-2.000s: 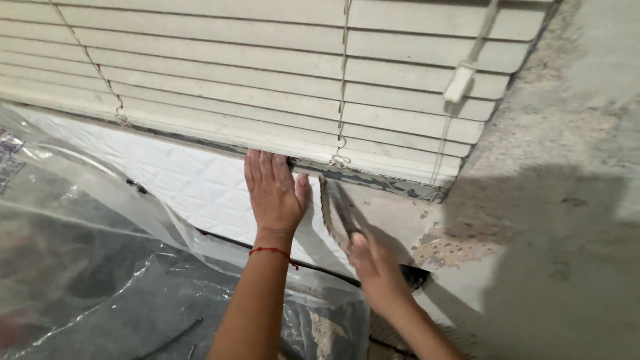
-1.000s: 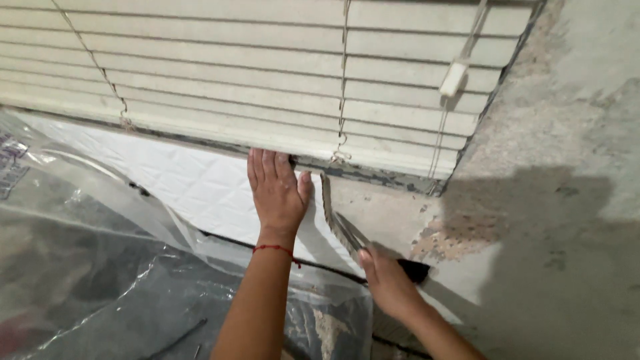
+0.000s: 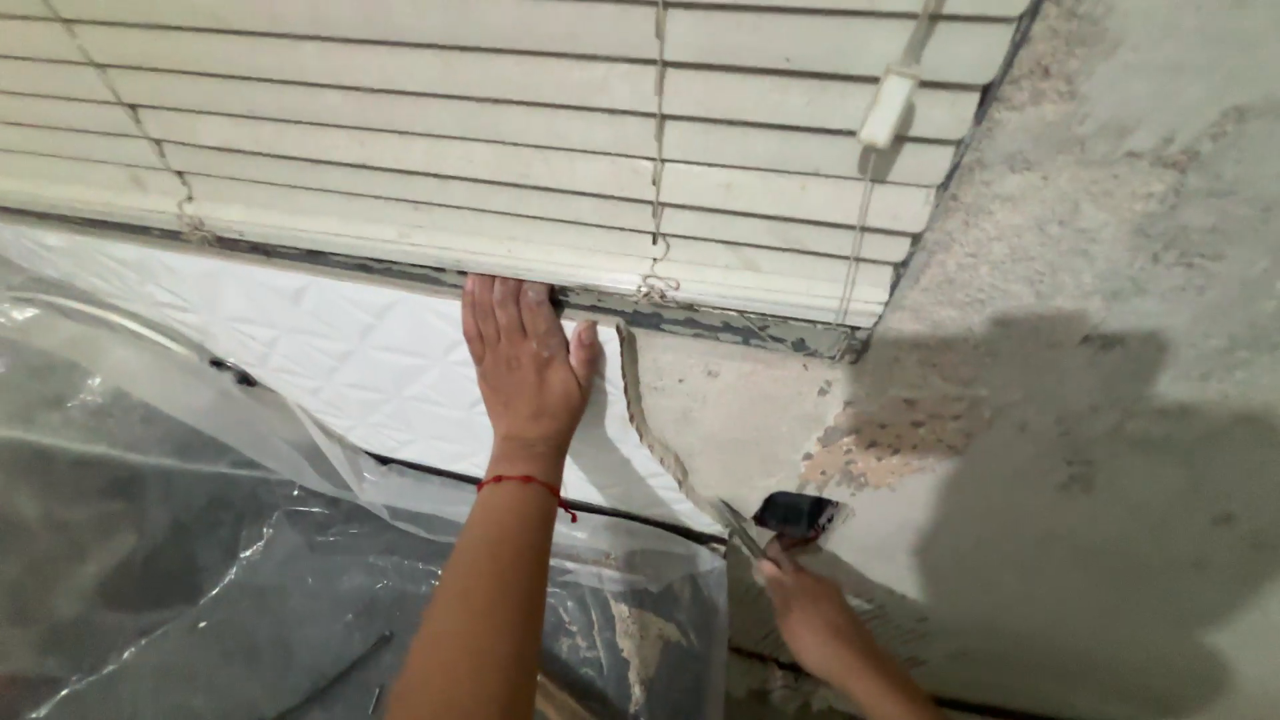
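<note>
Flat on a white quilted-pattern panel lies my left hand, its fingertips at the panel's upper edge against the painted window frame. A red string bracelet circles that wrist. Lower right, my right hand grips a thin metal blade-like tool, whose tip is at the lower end of the panel's rough, curved right edge. Its exact kind is not clear. A dark object shows just above my right hand; whether it is part of the tool, I cannot tell.
White slatted blinds hang above the panel, with a cord and a white plastic cord piece at the right. Clear plastic sheeting spreads below and left. A rough plaster wall with peeling patches and shadows fills the right.
My right hand and the tool have moved down along the panel's curved right edge, from near its top to its lower end. My left hand stays pressed on the panel.
</note>
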